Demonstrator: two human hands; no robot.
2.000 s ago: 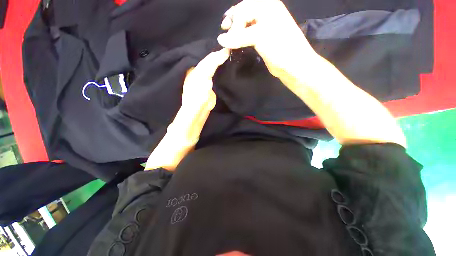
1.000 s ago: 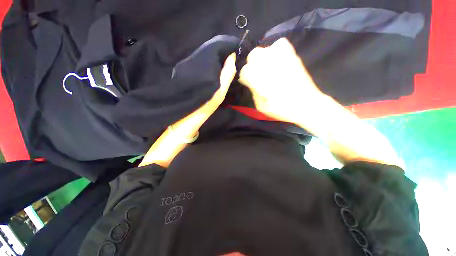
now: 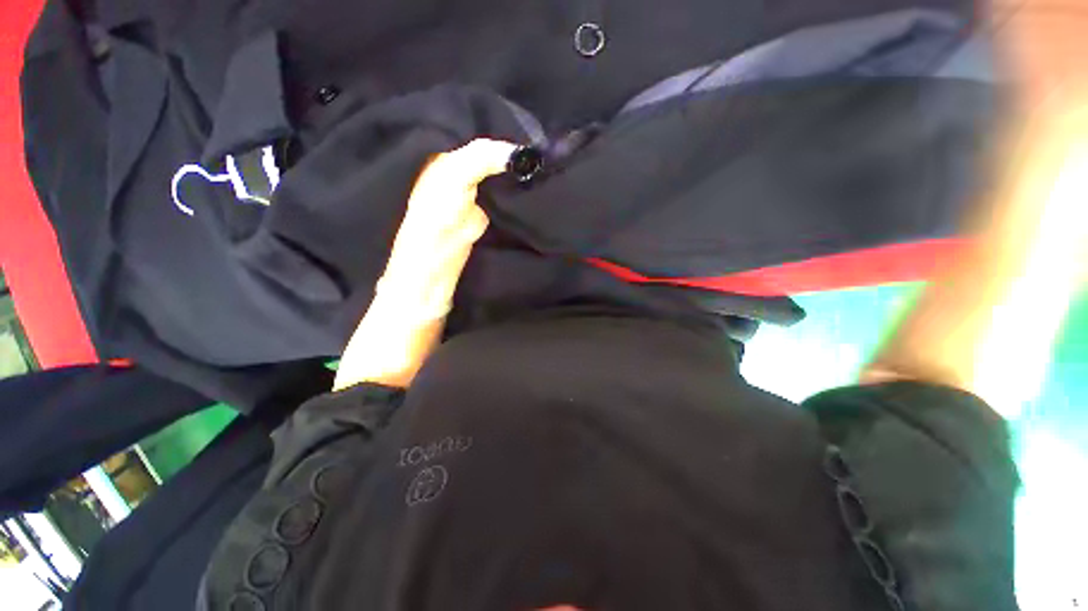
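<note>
A large dark coat (image 3: 764,179) lies over the red-covered table. My left hand (image 3: 459,179) pinches the coat's front edge beside a dark round button (image 3: 524,164). Another button with a shiny rim (image 3: 589,39) shows higher on the coat, and a small one (image 3: 328,94) near the lapel. The greyish-blue lining (image 3: 799,57) shows along the opened front. My right hand is at the upper right, badly blurred and cut off by the picture's edge; its fingers cannot be made out. No needle or thread can be seen.
A white hanger hook (image 3: 185,189) sticks out at the coat's neck on the left. Red cloth (image 3: 823,269) shows along the table's near edge. Green floor (image 3: 859,328) is at the right. Dark hanging garments (image 3: 72,430) are at the lower left.
My right hand has swung from the coat's front edge out to the upper right. My left hand has shifted slightly left, still on the edge, and the button beside it now shows.
</note>
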